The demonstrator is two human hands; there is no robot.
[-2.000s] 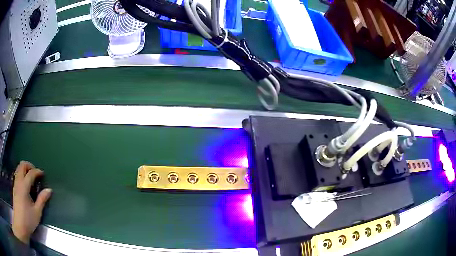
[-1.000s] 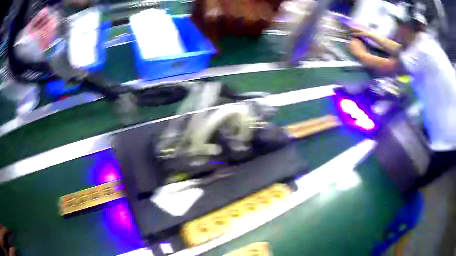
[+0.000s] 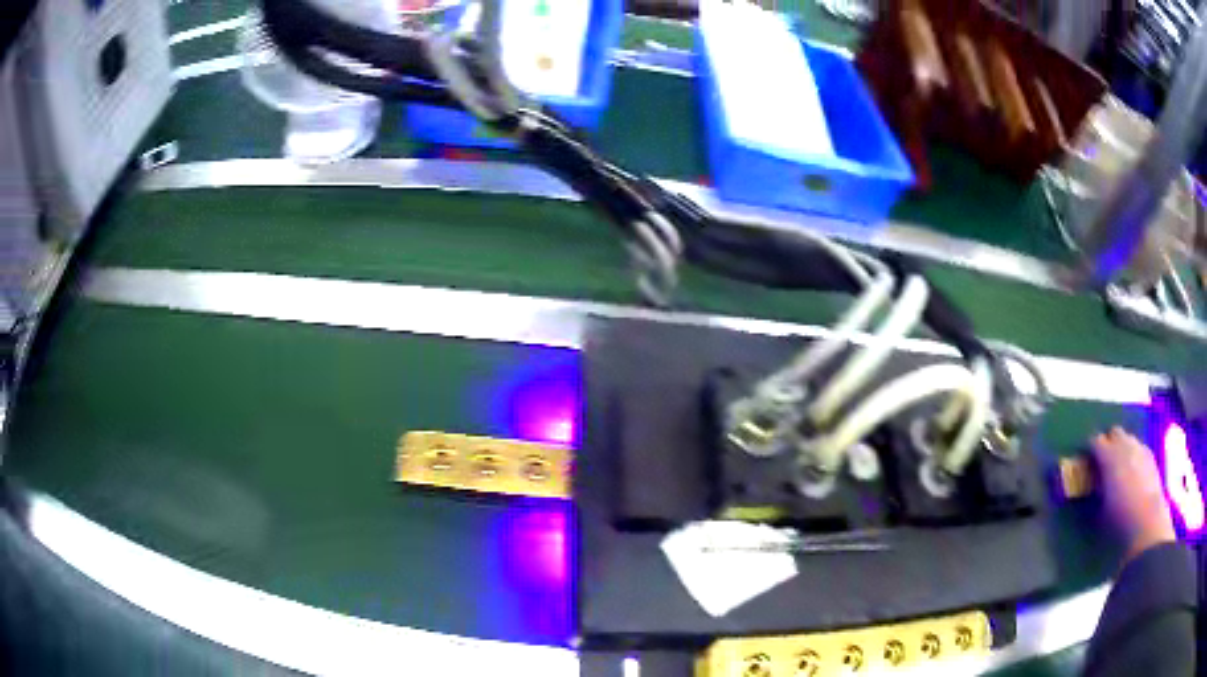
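My right hand (image 3: 1132, 479), in a dark sleeve, reaches in at the right, between the black lamp unit (image 3: 807, 595) and a second violet glow. It is beside the end of a short visible piece of gold fixture bar (image 3: 1075, 477); blur hides whether the fingers grip it. Another gold fixture bar (image 3: 486, 463) with round parts lies on the green belt (image 3: 265, 397), its right end at the lamp's violet-lit left opening. A third gold bar (image 3: 847, 651) is along the lamp's front edge. My left hand is not in view.
White paper (image 3: 731, 566) and thin silver tools lie on the lamp unit. Hoses and a black cable bundle (image 3: 741, 245) rise from it towards the upper left. Silver rails (image 3: 331, 299) border the belt. Blue bins (image 3: 814, 165) stand behind, a white cabinet (image 3: 99, 119) at left.
The view swung right, then back. My left hand has left the picture at the left; my right hand has appeared at the right. The left fixture bar shows less length outside the lamp.
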